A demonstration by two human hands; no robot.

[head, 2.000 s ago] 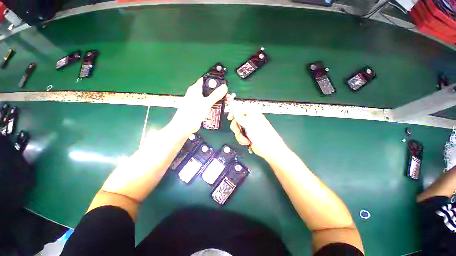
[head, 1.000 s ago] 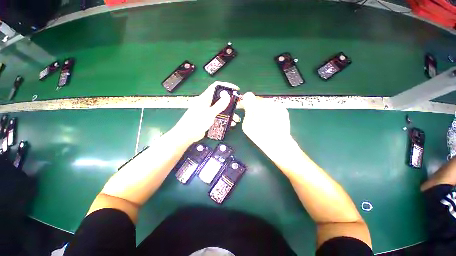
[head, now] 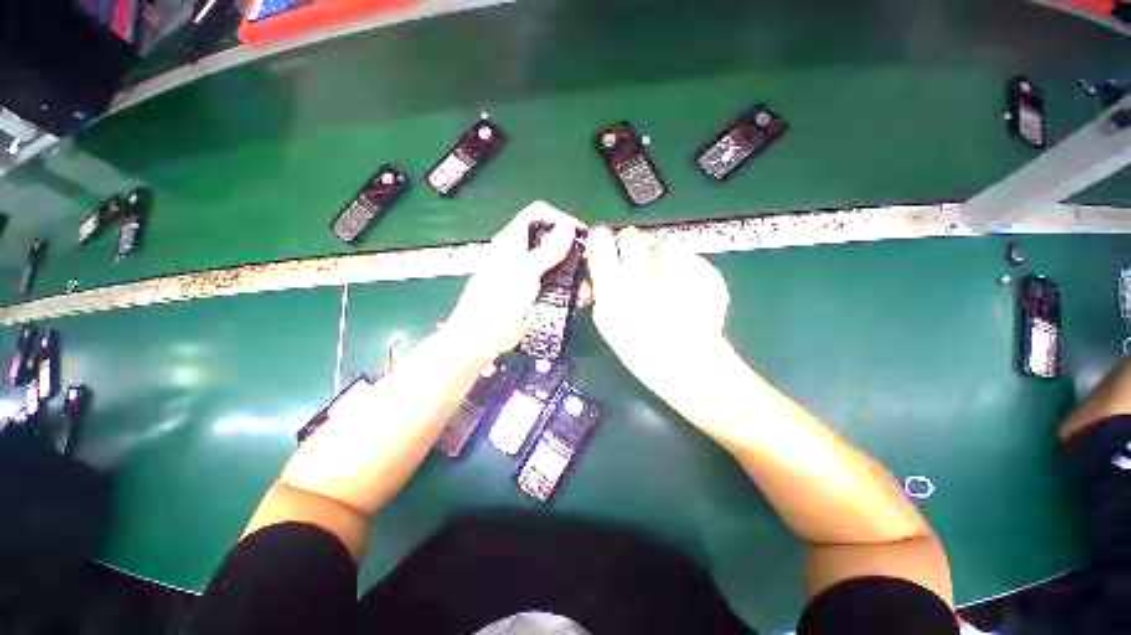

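A black handset [head: 551,310] is held upright over the worktop, its keypad end pointing toward me. My left hand [head: 511,279] is shut around its left side, with the thumb over the upper end. My right hand [head: 651,292] is at the handset's upper right corner with fingertips pinched together; whether they hold a small part cannot be told. Waiting handsets [head: 557,444] lie fanned just below, near my body. Another dark handset [head: 335,407] lies partly under my left forearm.
Line handsets [head: 466,156] lie spaced on the far green strip, beyond the worn metal strip [head: 819,228]. A metal bar [head: 1054,168] crosses at right. A pale ring [head: 918,486] and a single handset [head: 1041,328] lie at right, near another person's arm [head: 1098,399].
The line handsets have shifted left across the view. My right hand has moved from beside the handset up to its upper corner. My left hand keeps its hold, its thumb now covering the round spot.
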